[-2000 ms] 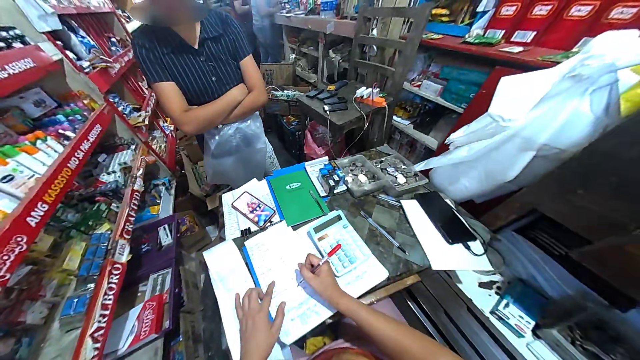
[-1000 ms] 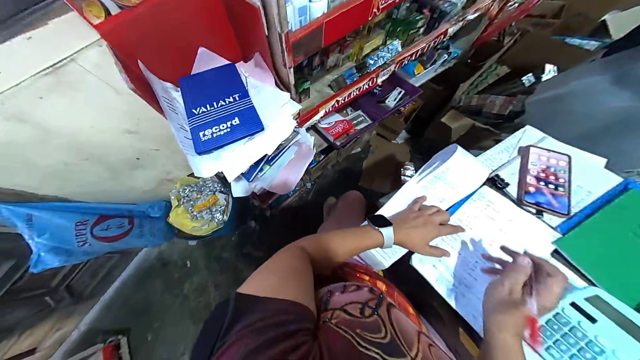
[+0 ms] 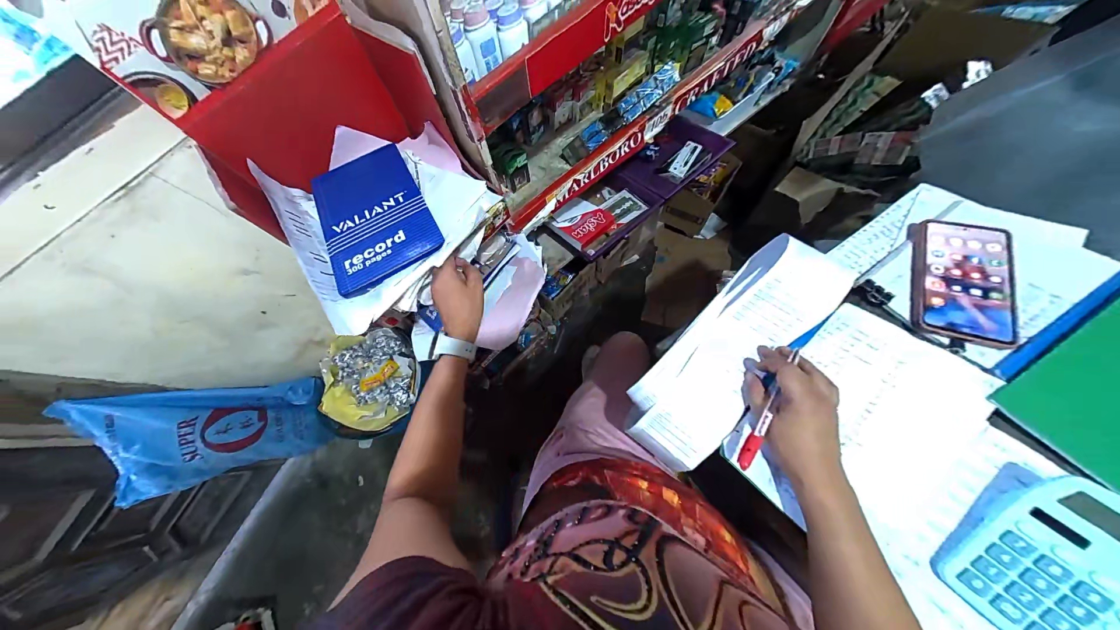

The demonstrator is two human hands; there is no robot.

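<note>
At the stack of loose papers (image 3: 472, 210) beside the red box, my left hand (image 3: 458, 293) has its fingers on or among the sheet edges; its fingertips are partly hidden. A blue record book (image 3: 376, 219) lies on top of that stack. My right hand (image 3: 796, 402) grips a pen with a red end (image 3: 754, 446) and rests over the open written sheets (image 3: 884, 376) on the table. Curled pages (image 3: 752, 306) stand up at the sheets' left side. A smartphone with a lit screen (image 3: 966, 280) lies above them, and a light blue calculator (image 3: 1032, 560) sits at the lower right.
A bin with foil wrappers (image 3: 376, 376) stands below the papers, beside a blue plastic bag (image 3: 201, 433). Red-edged store shelves (image 3: 612, 162) run across the top. A green folder (image 3: 1067, 394) lies at the right edge, with cardboard (image 3: 809, 197) farther back.
My left hand has moved from the written sheets on the table to the paper stack under the record book. My right hand keeps the pen. The view swung far left earlier.
</note>
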